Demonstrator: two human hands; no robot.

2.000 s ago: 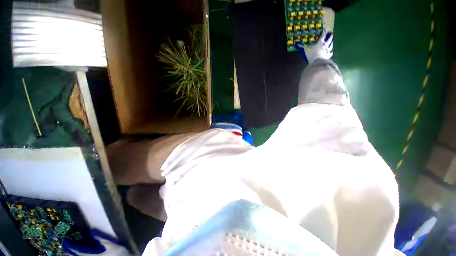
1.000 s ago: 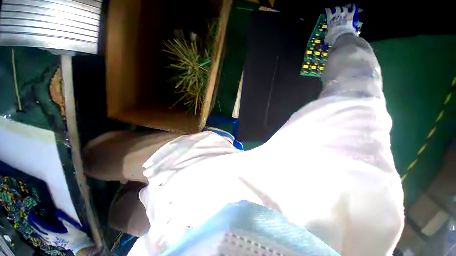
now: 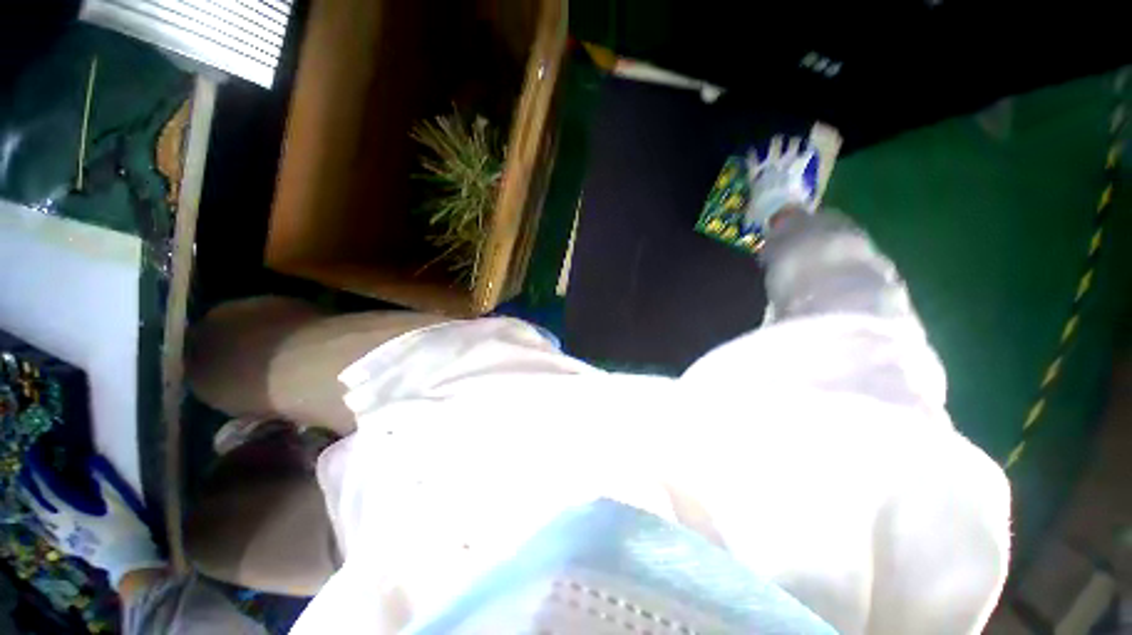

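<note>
My right hand, in a white glove with blue on it, is at the upper right. It is on a board panel with yellow blocks, over a large black surface. The hand covers part of the panel, and the finger contact is blurred. My left hand, in a white and blue glove, lies at the lower left over heaped small circuit boards. Its fingers look apart, and nothing shows held in it. The dark tray under the boards is mostly hidden and cut off by the left edge.
An open cardboard box holds a bunch of thin strips. A white sheet lies on the bench beside the boards. A thin stick lies on the green bench top. A ribbed white object is above it. Yellow-black tape marks the green floor.
My right hand and the panel have come down in the picture over the black surface, and less of the panel shows. My left hand remains over the heaped boards. The view has shifted.
</note>
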